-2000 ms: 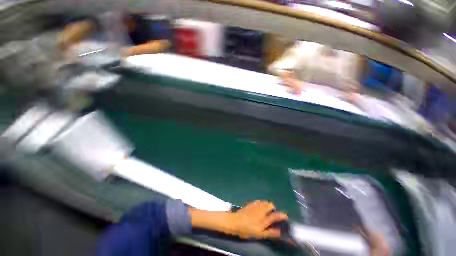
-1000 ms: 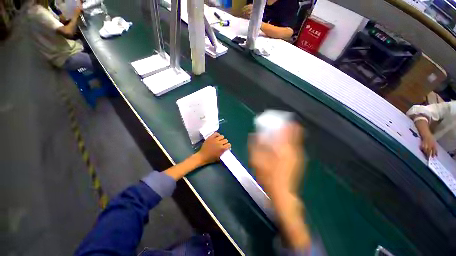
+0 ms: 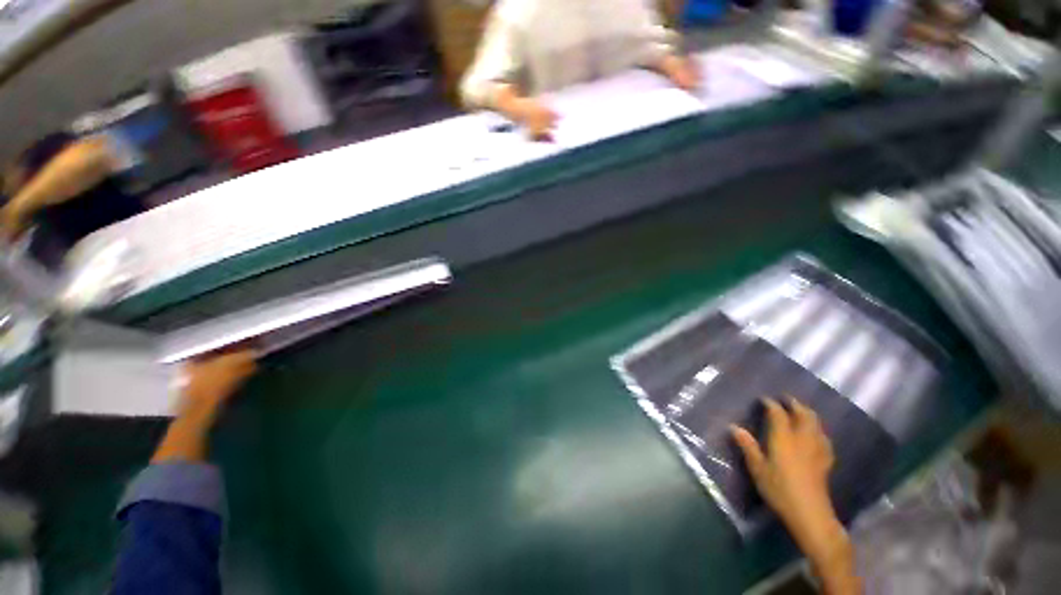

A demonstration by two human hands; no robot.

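A white folding lamp lies on the left, with its pale square base (image 3: 114, 374) beside my left hand and its long arm (image 3: 326, 305) slanting up to the right. My left hand (image 3: 218, 378) grips the lamp where the arm meets the base. A flat stack of black-and-white panels (image 3: 867, 360) in a shiny clear sleeve lies on the right of the green bench. My right hand (image 3: 795, 453) is on the near black part of the stack, fingers spread. Its fingertips are blurred, and no lifted panel shows.
A bulky bagged bundle (image 3: 1001, 273) lies at the far right. Crumpled clear plastic (image 3: 931, 540) is below the bench edge at the lower right. A person in a pale top (image 3: 582, 52) sits opposite at a white-topped bench (image 3: 349, 192). Another person's arm (image 3: 70, 174) shows at the far left.
The view has swung right. My left hand stays at the lamp's base end, and the lamp arm now slants away from me. My right hand has moved from above the lamp to the panel stack.
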